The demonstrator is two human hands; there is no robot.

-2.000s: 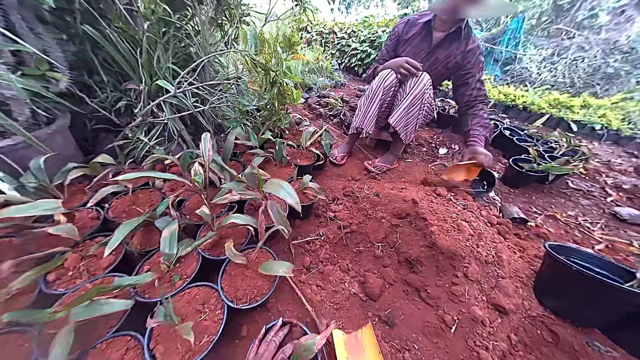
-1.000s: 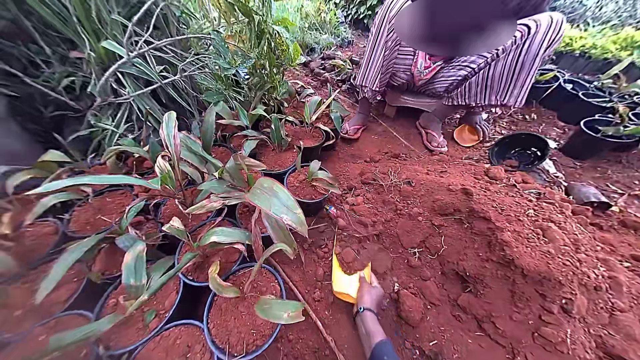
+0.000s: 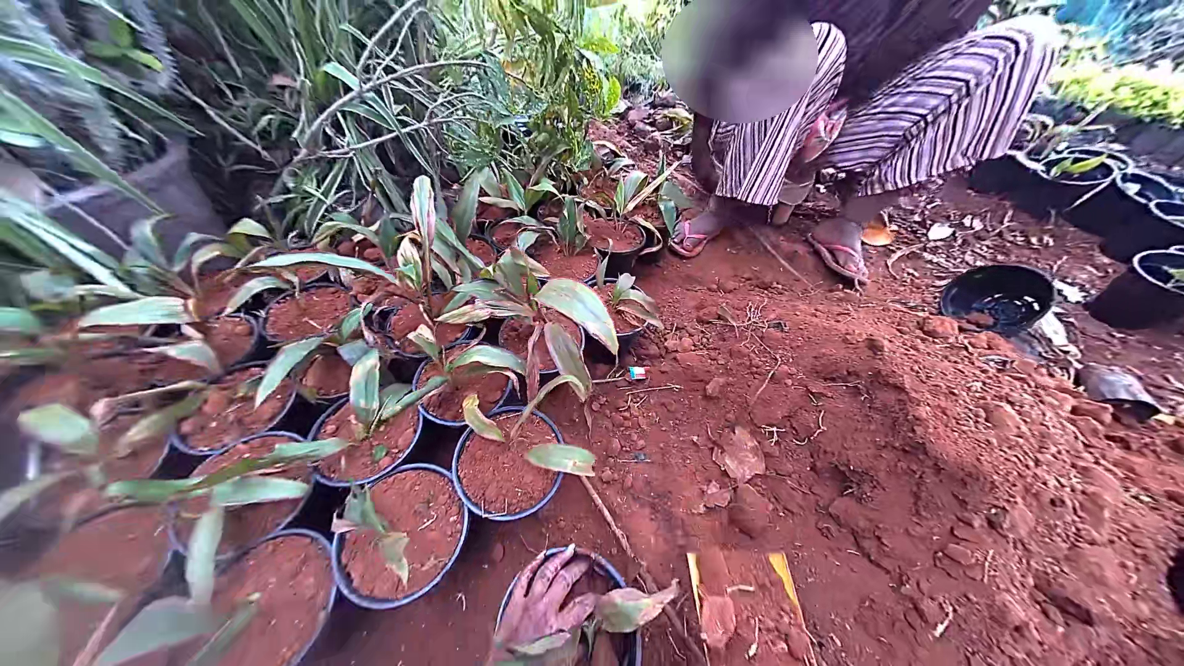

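Note:
My left hand lies at the bottom middle, its fingers spread over red soil inside a round black plastic pot. A plant with a partly dried leaf stands in that pot beside my fingers; whether my thumb grips its stem is hidden. Just right of the pot, a yellow scoop filled with red soil is cut off by the lower edge. My right hand is out of view.
Rows of soil-filled pots with leafy plants stand at left. A mound of red soil rises at right. Beyond it a person in striped trousers squats near an empty black pot. A thin stick lies by the pots.
One second ago my right hand held the yellow scoop against the soil; now that hand is out of view and the scoop is lower in view, with soil in it. My left hand has come back into view.

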